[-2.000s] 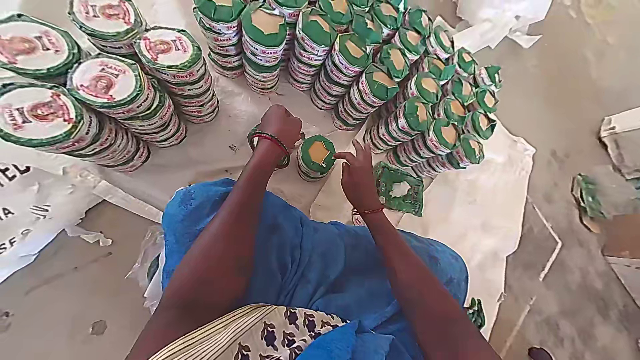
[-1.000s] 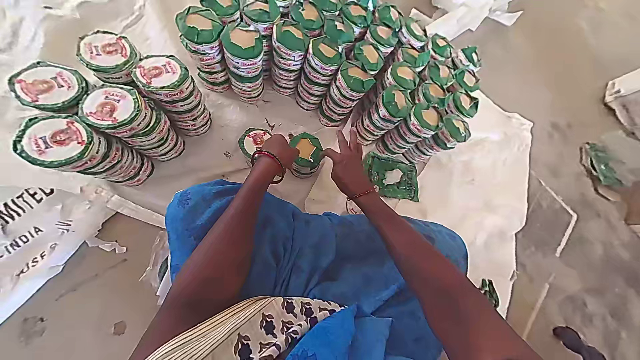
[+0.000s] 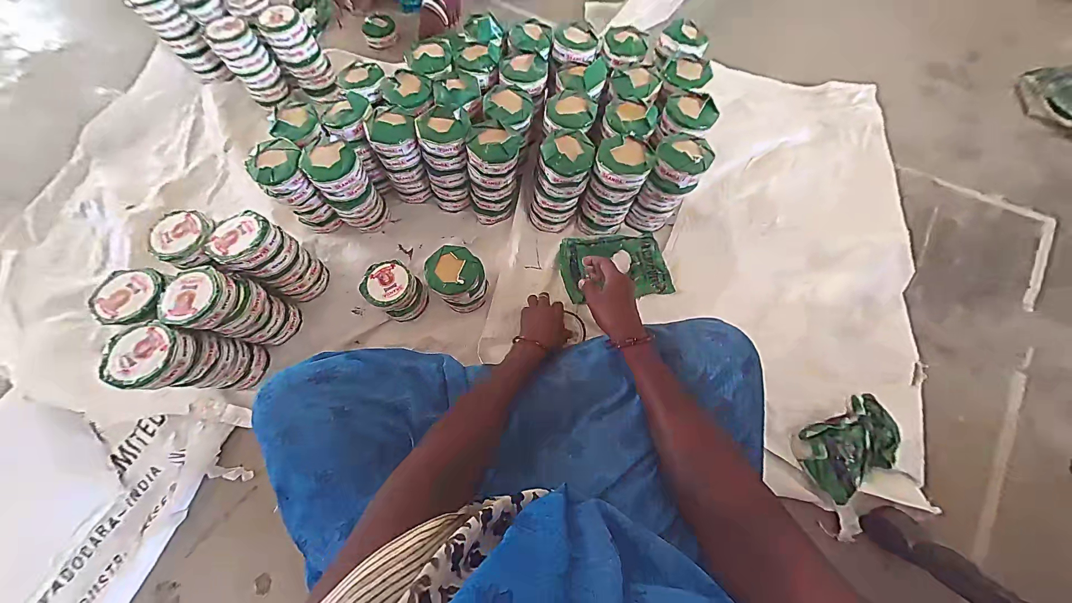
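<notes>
My right hand (image 3: 609,289) is over the near-left part of a flat stack of green printed wrappers (image 3: 649,264), beside a small white patch on it; whether it grips anything I cannot tell. My left hand (image 3: 543,322) rests on the sheet just left of it, near a dark ring, its fingers curled and their tips hidden. Left of my hands stand two short stacks of round packs: one with a green and tan top (image 3: 455,272), the other with a white printed label on top (image 3: 392,285).
Many stacks of green-topped round packs (image 3: 569,159) stand ahead on a white sheet (image 3: 787,209). Label-topped stacks (image 3: 188,297) stand at the left. A crumpled green wrapper (image 3: 846,452) lies at the right. Another person's hand (image 3: 440,15) shows at the top edge.
My hands have left the green-topped pack they were at; the left has moved right, the right is now at the green wrappers. The view has shifted and shows more of the far side.
</notes>
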